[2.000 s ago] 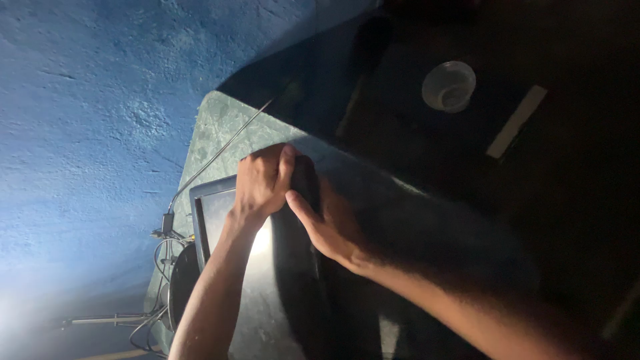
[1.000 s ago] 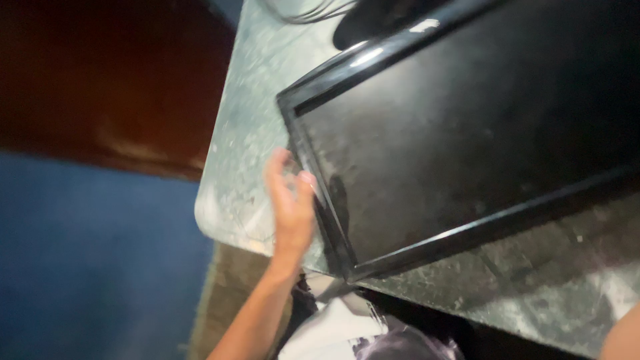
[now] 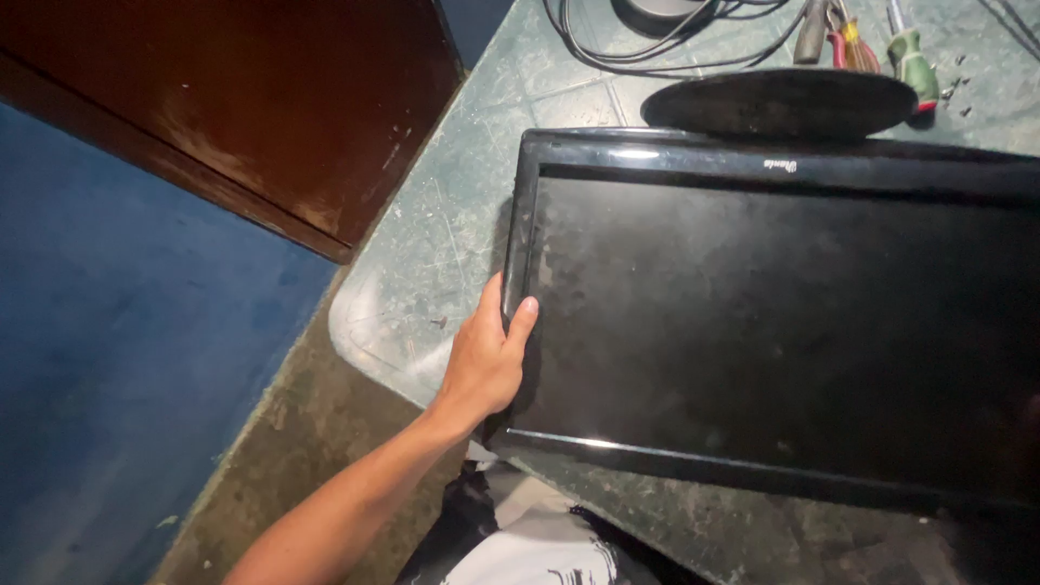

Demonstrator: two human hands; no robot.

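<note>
A black flat-screen monitor (image 3: 764,325) lies screen up on a worn green table (image 3: 422,260), running out of view on the right. Its oval black stand base (image 3: 780,104) sticks out beyond the upper edge of the frame. My left hand (image 3: 491,349) grips the monitor's left side, with the thumb on the front bezel and the fingers at the outer edge, partly hidden. My right hand is out of view.
Looped black cable (image 3: 617,61), a green-handled screwdriver (image 3: 914,65), a tool with red and yellow handles (image 3: 851,45) and several small screws (image 3: 963,85) lie beyond the monitor. A brown wooden panel (image 3: 244,106) borders the table's left side.
The view has swung a lot. My left hand, beside the monitor's left edge one second ago, now holds it. My right hand, seen near the left two seconds ago, has left the view.
</note>
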